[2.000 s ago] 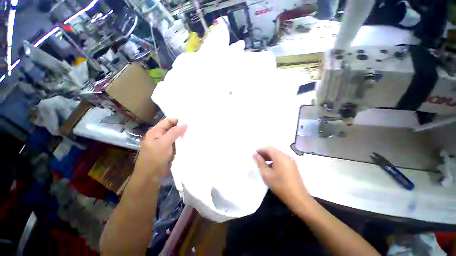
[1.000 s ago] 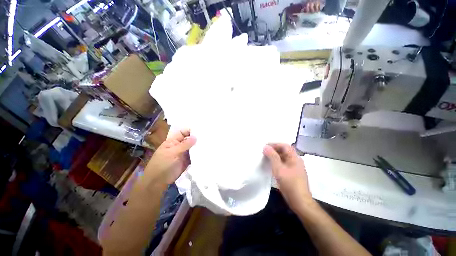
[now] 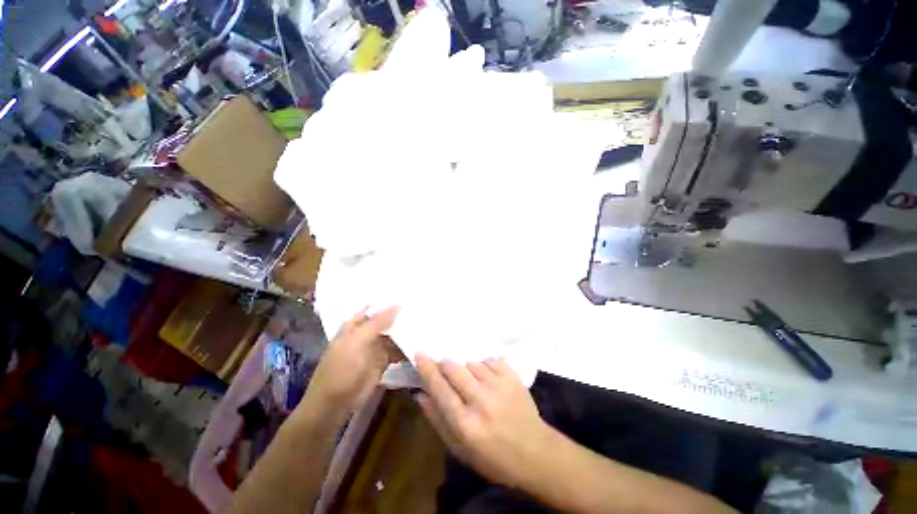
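Observation:
A bright white garment (image 3: 442,181) lies heaped left of the sewing machine, its near edge at the tabletop's front. My left hand (image 3: 354,359) holds the near left edge between thumb and fingers. My right hand (image 3: 478,407) lies close beside it on the near edge, fingers bent over the cloth; its thumb is mostly hidden. Dark blue thread snips (image 3: 789,341) lie on the machine table at the right, away from both hands, blades pointing up and left.
The white sewing machine head (image 3: 754,151) stands at the right above its grey bed plate (image 3: 764,286). A cardboard box (image 3: 236,161) stands on another table at the left. A pink bin (image 3: 226,427) is below left. White cloth (image 3: 819,489) shows below the table at the right.
My right hand has moved left and down, close to my left hand. My left hand has moved lower. The hanging near part of the garment is gathered up. The snips have stayed on the table.

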